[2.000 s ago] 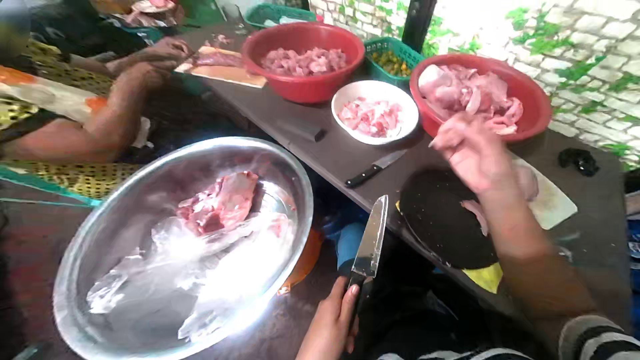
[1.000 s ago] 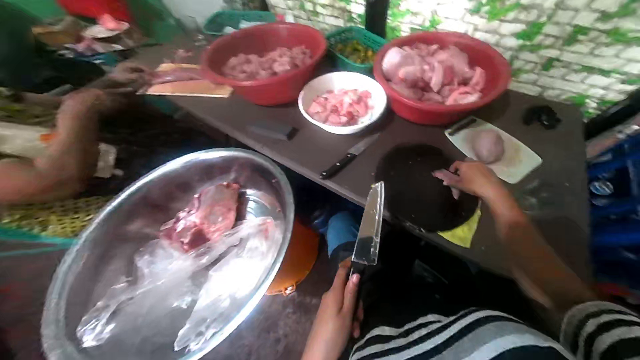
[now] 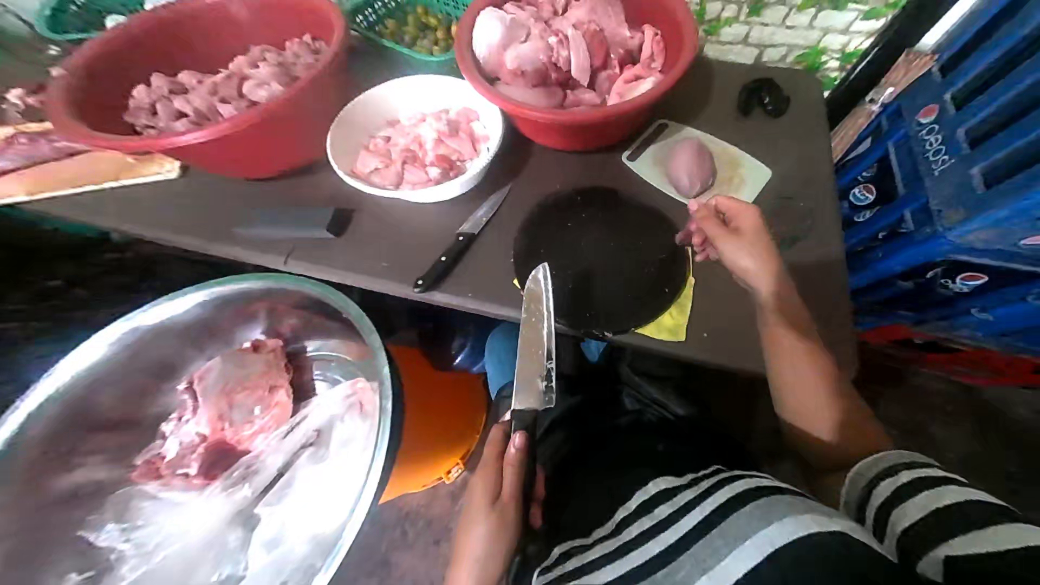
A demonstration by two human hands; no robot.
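Observation:
My left hand (image 3: 504,479) grips a kitchen knife (image 3: 536,341) by its black handle, blade pointing up toward the table. Between the fingers of my right hand (image 3: 735,240) is a small piece of meat (image 3: 689,234), at the right edge of a round black board (image 3: 601,260). A yellow cloth (image 3: 673,313) shows from beneath that board. Just beyond my right hand, a rounded piece of meat (image 3: 691,166) lies on a white cutting board (image 3: 747,175). A smaller black-handled knife (image 3: 463,240) rests on the table left of the black board.
Red basins (image 3: 276,134) (image 3: 581,130) and a white bowl (image 3: 422,193) hold meat along the table. A metal basin (image 3: 370,341) with meat and plastic bags stands at lower left, beside an orange container (image 3: 435,422). Blue crates (image 3: 942,162) stand at right. A dark-handled blade (image 3: 296,222) lies near the table edge.
My right hand was raised near the right red basin two seconds ago; it came down to the black board and is now at its right edge. The view has shifted right.

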